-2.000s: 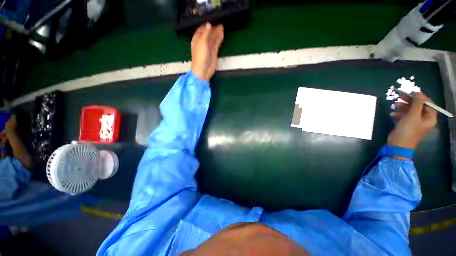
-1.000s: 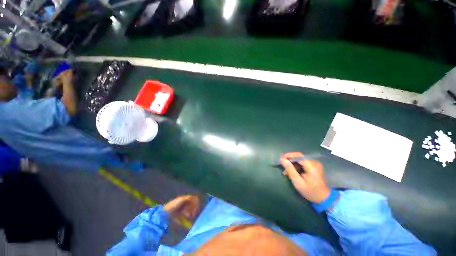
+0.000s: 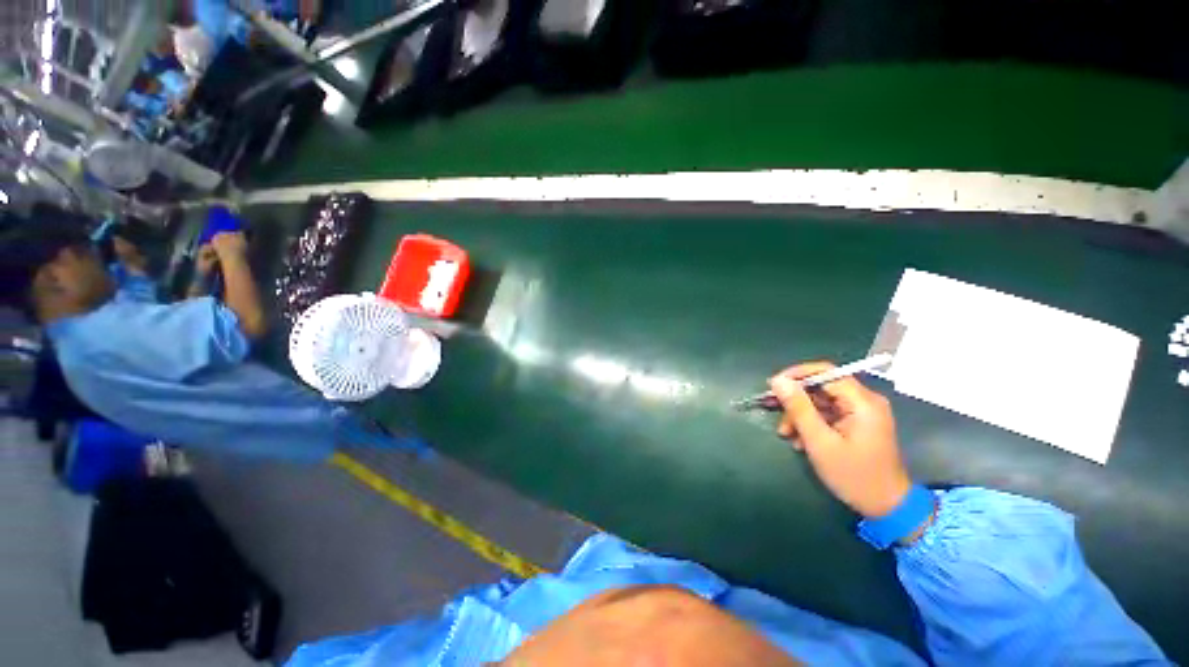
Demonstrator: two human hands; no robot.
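Observation:
My right hand holds thin pale tweezers over the dark green bench, their tip pointing left. A blue band is round the wrist. The tweezers' rear end overlaps the left edge of a flat white sheet stack, which has a greyish strip at its left end. Small white bits show at the right edge of the picture, partly cut off. My left hand is not in view.
A red bin with white pieces stands beside a white desk fan. A black shiny bag lies behind them. A white rail edges the green conveyor, which carries several black trays. A person in blue sits at far left.
The view has turned across several positions. My left hand, first at a black tray, then near my lap, has left the picture. My right hand moved from the white bits to the bench left of the sheets.

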